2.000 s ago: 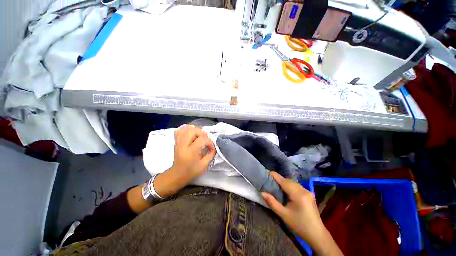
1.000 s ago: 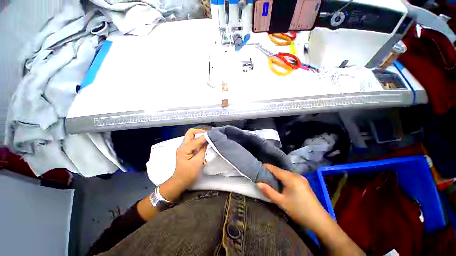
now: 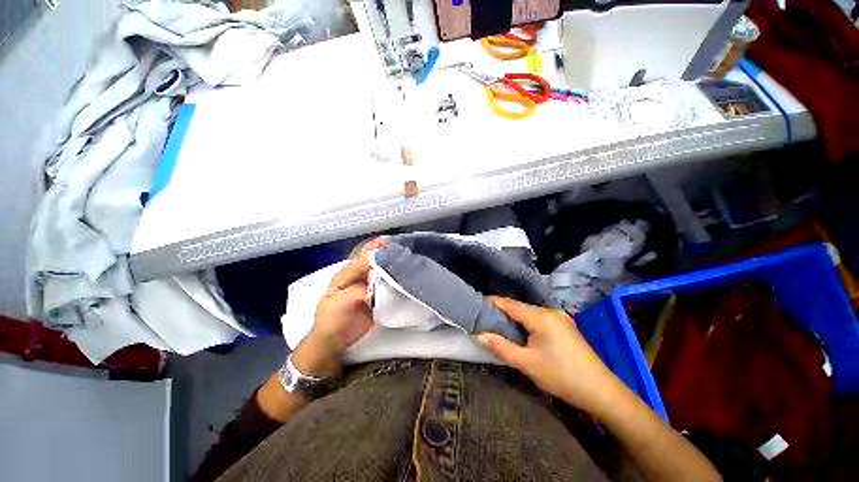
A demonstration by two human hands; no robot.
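Note:
A dark grey waistband casing [image 3: 429,282] lies open as a ring above my lap, with the pale garment body [image 3: 400,310] bunched below and beside it. My left hand [image 3: 345,303] pinches the waistband's left end between fingers and thumb. My right hand [image 3: 539,346] grips the waistband's right part, thumb on the near side and fingers over the grey fabric. The band is stretched between both hands. No threader or cord can be made out.
The white machine table [image 3: 273,151] has a ruler strip along its front edge. Scissors [image 3: 513,95], a thread tangle [image 3: 650,105] and the machine [image 3: 640,42] are on it. A pale garment pile [image 3: 113,188] hangs at the left. A blue bin [image 3: 615,329] with dark red fabric stands at the right.
The view has shifted and turned, so the table sits tilted. My left hand has gone from raised, bent fingers two seconds ago to pinching the waistband's end. My right hand keeps its grip.

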